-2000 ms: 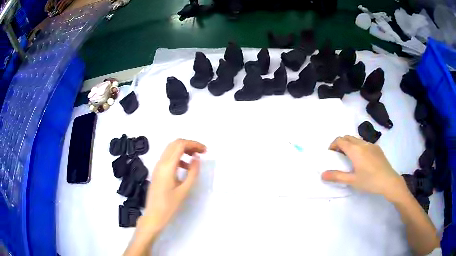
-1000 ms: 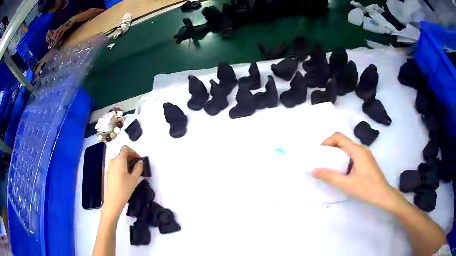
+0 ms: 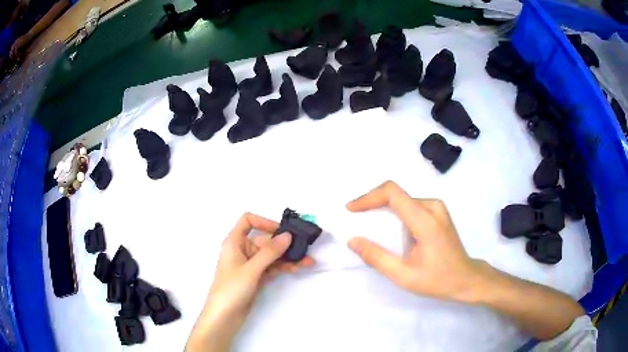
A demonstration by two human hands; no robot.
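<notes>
My left hand (image 3: 241,275) pinches a squarish black part (image 3: 297,236) between thumb and fingers, above the white sheet near the centre. My right hand (image 3: 434,254) is curled around a white glue bottle (image 3: 377,225), whose outline is nearly lost against the sheet. The bottle's teal needle hub (image 3: 308,218) shows at the upper right edge of the black part. The needle's fine point cannot be made out, so contact with the part is unclear.
Joined black pieces (image 3: 248,117) stand along the sheet's far edge. Loose squarish parts (image 3: 131,292) lie at left beside a phone (image 3: 62,246) and beads (image 3: 71,169). Rounded black parts (image 3: 544,246) lie at right by a blue bin (image 3: 575,117). Another blue bin (image 3: 29,206) is at left.
My left hand took a black part from the left pile and brought it to the centre. My right hand moved left with the bottle, and the teal hub now meets the part in view.
</notes>
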